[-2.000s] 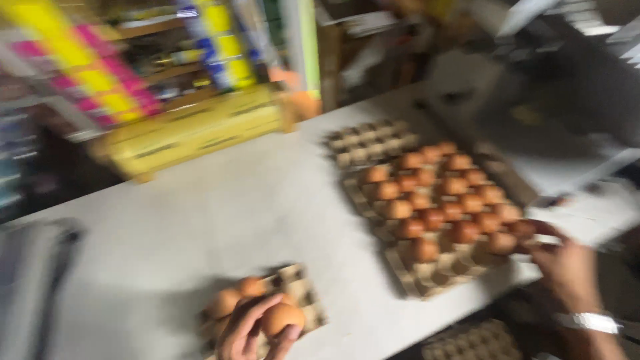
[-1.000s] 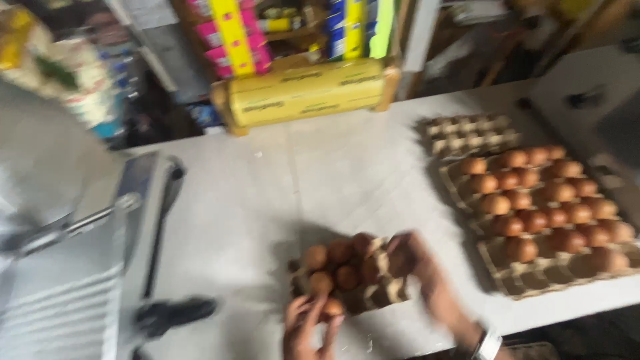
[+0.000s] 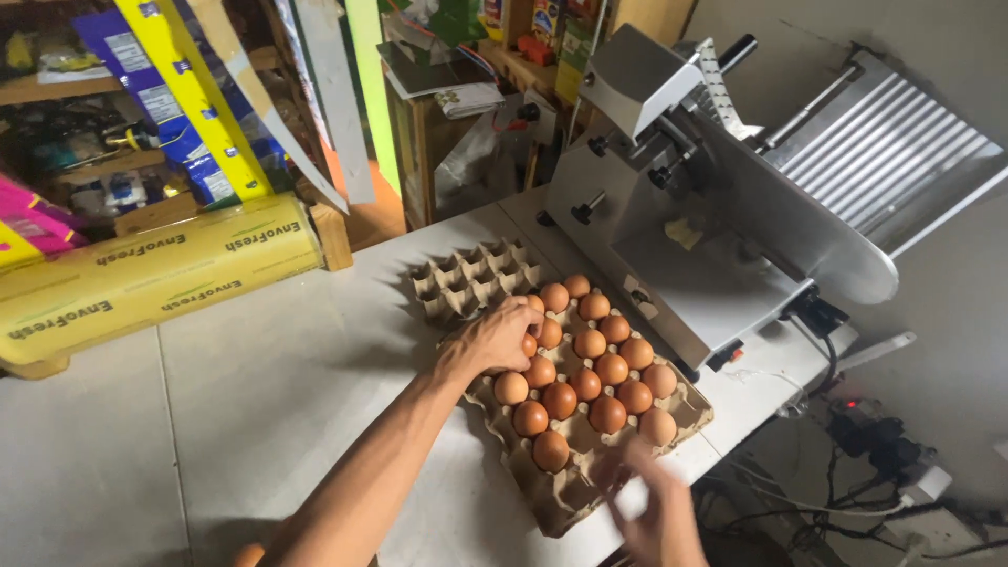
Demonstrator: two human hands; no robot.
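Observation:
A large cardboard egg tray (image 3: 535, 472) lies on the white table, with brown eggs (image 3: 589, 343) in most of its cups. My left hand (image 3: 508, 335) reaches over the tray's upper left part, its fingers curled around a brown egg (image 3: 529, 344). Blurred by motion, my right hand (image 3: 642, 488) is at the tray's near right edge, close to an egg (image 3: 657, 426); whether it holds anything cannot be told. Behind the full tray sits a smaller cardboard egg tray (image 3: 476, 279) with bare cups. At the bottom left, part of an egg (image 3: 250, 555) shows beside my left forearm.
A metal meat slicer (image 3: 669, 260) stands right of the tray. A roll of yellow-wrapped film (image 3: 165, 276) on a wooden holder is at the left, before shelves of packets (image 3: 150, 87). Cables and plugs (image 3: 882, 449) hang at the lower right beyond the table (image 3: 260, 417).
The view has swung to the right. My left hand, earlier at the small tray of eggs, is now over the large tray. My right hand has moved from the small tray to the large tray's near edge.

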